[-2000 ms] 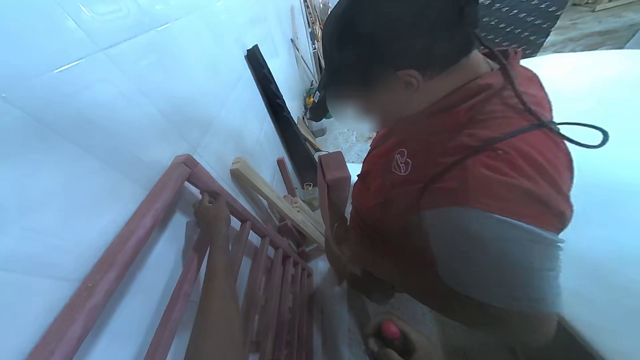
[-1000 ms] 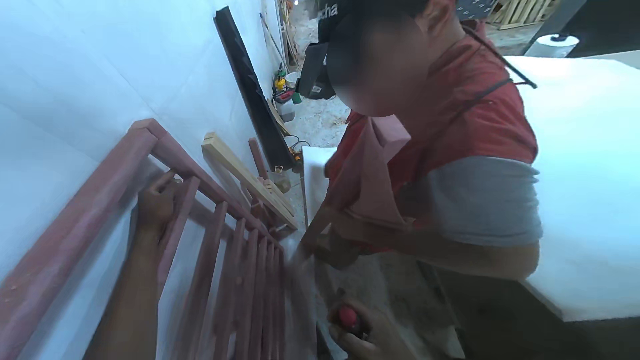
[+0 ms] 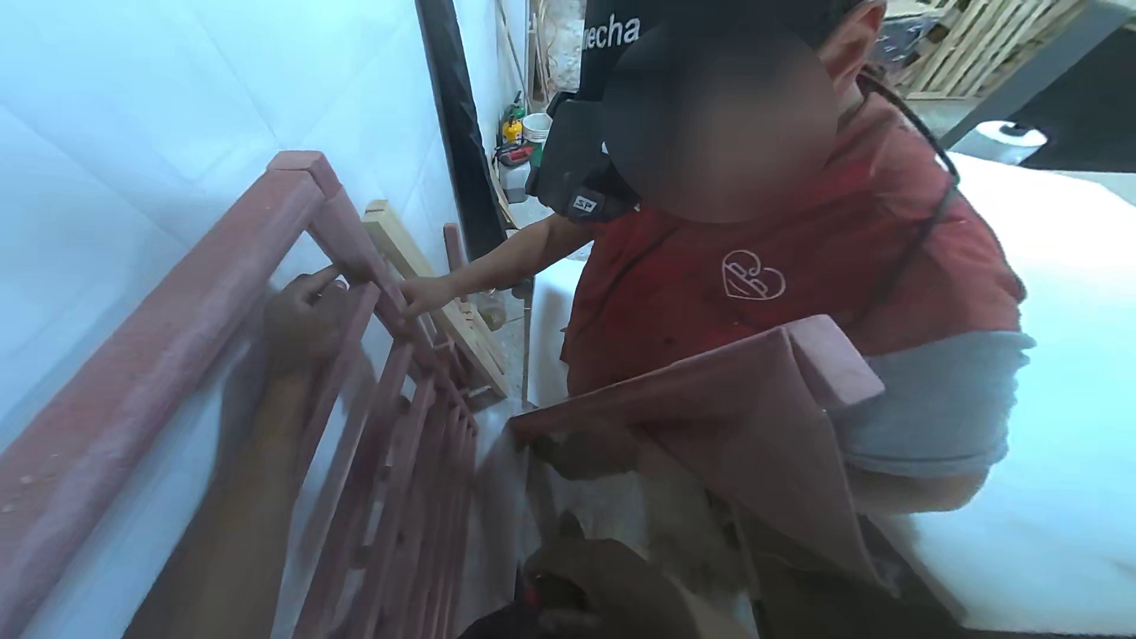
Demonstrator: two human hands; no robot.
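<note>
A reddish slatted wooden frame (image 3: 222,240) leans along the pale wall at the left. My left hand (image 3: 306,324) grips one of its slats just below the top rail. Low in the middle, my right hand (image 3: 603,577) is closed around a dark tool with a red part, mostly hidden by the fingers. Facing me, a person in a red shirt (image 3: 674,302) rests a hand (image 3: 426,297) on the frame's top rail. A reddish wooden piece with a block-like end (image 3: 834,359) and a sheet-like side stands between us.
Behind the frame lean pale wooden boards (image 3: 417,257) and a long black roll (image 3: 461,133). Bottles and a white bucket (image 3: 536,127) stand on the floor farther back. A large white surface (image 3: 1056,399) spans the right, with a white roll (image 3: 1003,142) at its far edge.
The other person's hand has come onto the frame's top rail, and the person's head has turned toward me. My left hand stays at the slat; my right hand still holds the tool.
</note>
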